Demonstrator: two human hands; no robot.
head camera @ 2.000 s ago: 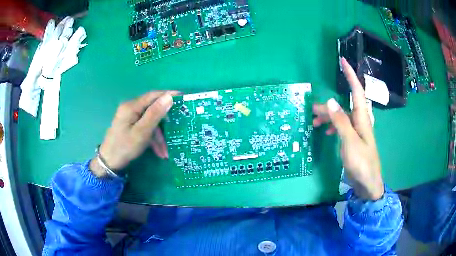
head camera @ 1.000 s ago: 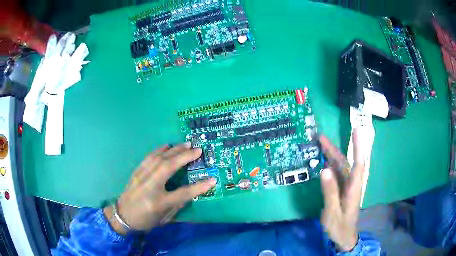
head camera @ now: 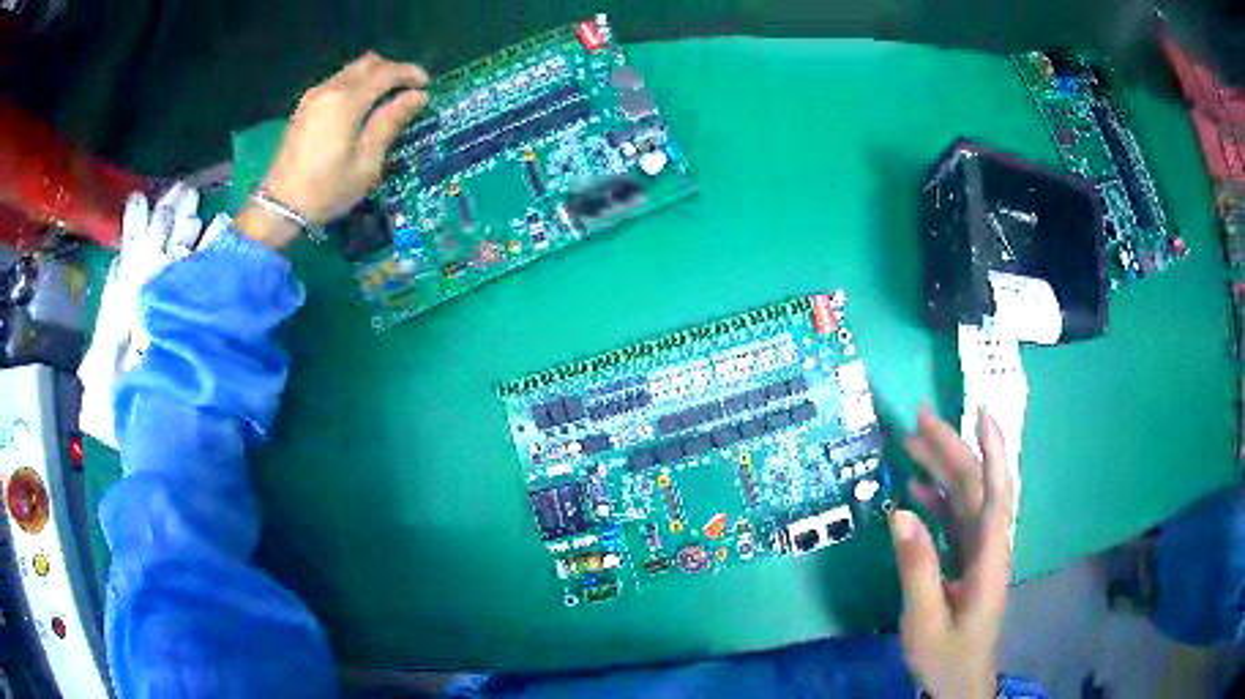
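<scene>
A populated green circuit board lies component side up on the green mat, its terminal edge away from me, with a red block at its far right corner. A second board lies farther off at the upper left, tilted. My left hand is at that board's left end, with fingertips on its far left corner. My right hand is beside the near board's right edge, fingers apart and holding nothing. A white label strip hangs from the black box and runs behind my right hand.
White gloves lie at the left edge, partly behind my sleeve. A third board is at the far right beyond the black box. A white machine with buttons stands at the left. Red bins show at the upper left.
The near board was turned from underside up to component side up. My left hand has left it and reached to the far board, which is now more tilted. My right hand stays by the near board.
</scene>
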